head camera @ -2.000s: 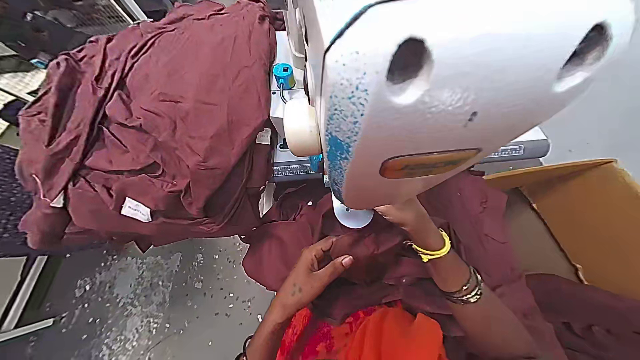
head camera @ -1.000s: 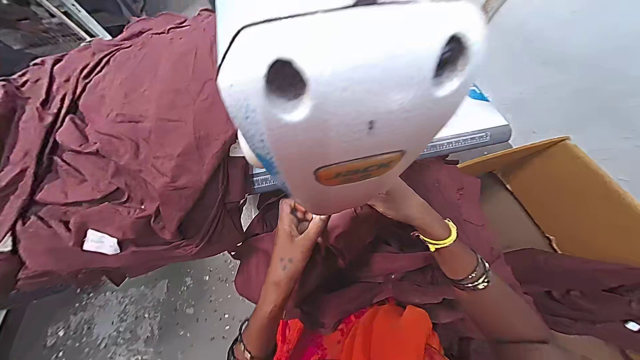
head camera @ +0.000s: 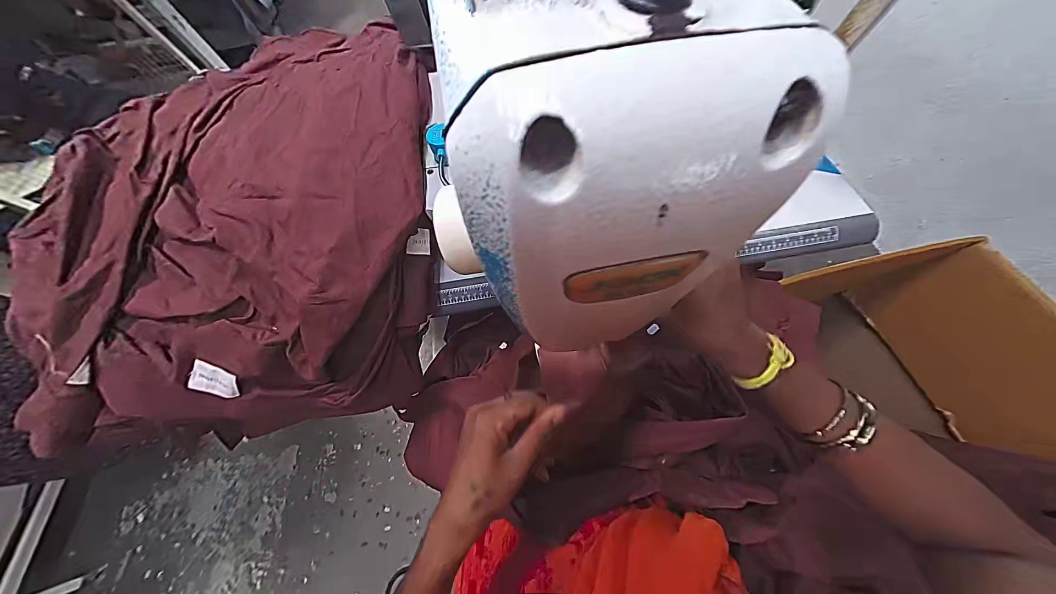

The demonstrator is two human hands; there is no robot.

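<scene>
The white head of a sewing machine (head camera: 652, 181) fills the upper middle and hides the stitching area. Below it lies maroon fabric (head camera: 676, 454), bunched over my lap. My left hand (head camera: 507, 445) is at the fabric just below the machine head, fingers curled and thumb pointing right; whether cloth is pinched in it is unclear. My right hand (head camera: 714, 318), with a yellow band at the wrist, reaches to the cloth beside the machine head, its fingertips hidden behind the casing. An off-white round handwheel or knob (head camera: 456, 229) shows left of the head.
A large pile of maroon garments (head camera: 272, 198) with white labels lies on the left. An open cardboard box (head camera: 949, 330) stands at the right, near the machine bed (head camera: 813, 227) with its printed scale. Scraps dot the grey floor (head camera: 223, 503) at the lower left.
Since one second ago, my left hand has moved down, away from the underside of the machine head. My right hand stays by the right side of the head. The view has shifted.
</scene>
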